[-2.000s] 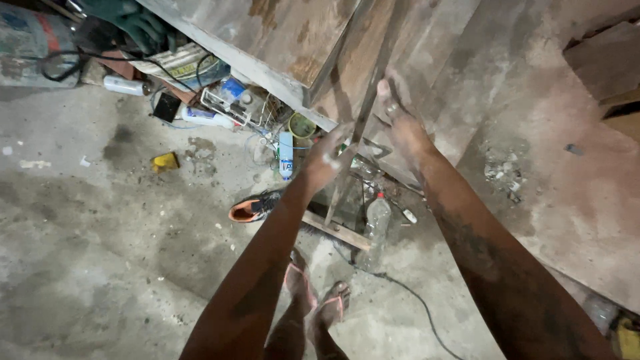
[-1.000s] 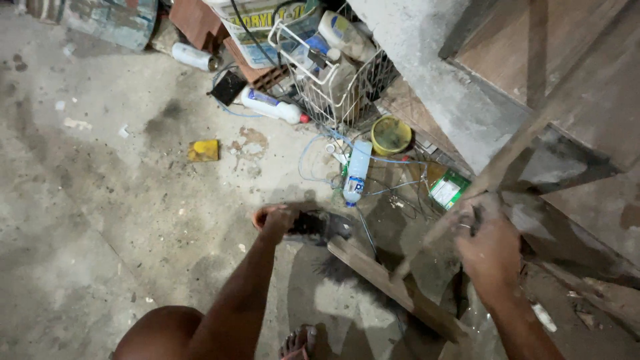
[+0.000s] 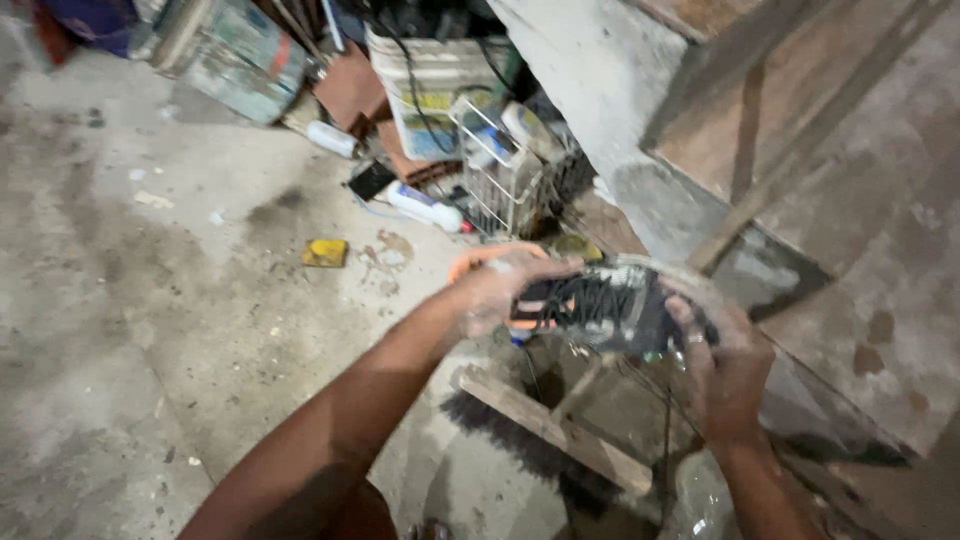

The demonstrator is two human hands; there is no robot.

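Note:
A black lace-up shoe with an orange collar (image 3: 600, 307) is held up between both hands, its laces facing me. My left hand (image 3: 499, 289) grips the heel end by the orange opening. Around the toe end is my right hand (image 3: 724, 345), with a ring on one finger. Below the shoe lies a push broom with a wooden head (image 3: 555, 431) and dark bristles. Its handle (image 3: 780, 176) passes behind the shoe and leans up over the concrete steps.
A wire basket (image 3: 499, 180) of bottles and a white paint bucket (image 3: 412, 94) stand beyond the shoe, near bricks (image 3: 352, 90). A white bottle (image 3: 424, 208) and a yellow block (image 3: 325, 253) lie on the floor. Concrete steps (image 3: 637, 82) rise at right; a clear plastic bottle (image 3: 703, 491) lies below.
The shoe was on the floor with my left hand on it; now it is raised in both hands. My right hand has left the broom handle and moved onto the toe.

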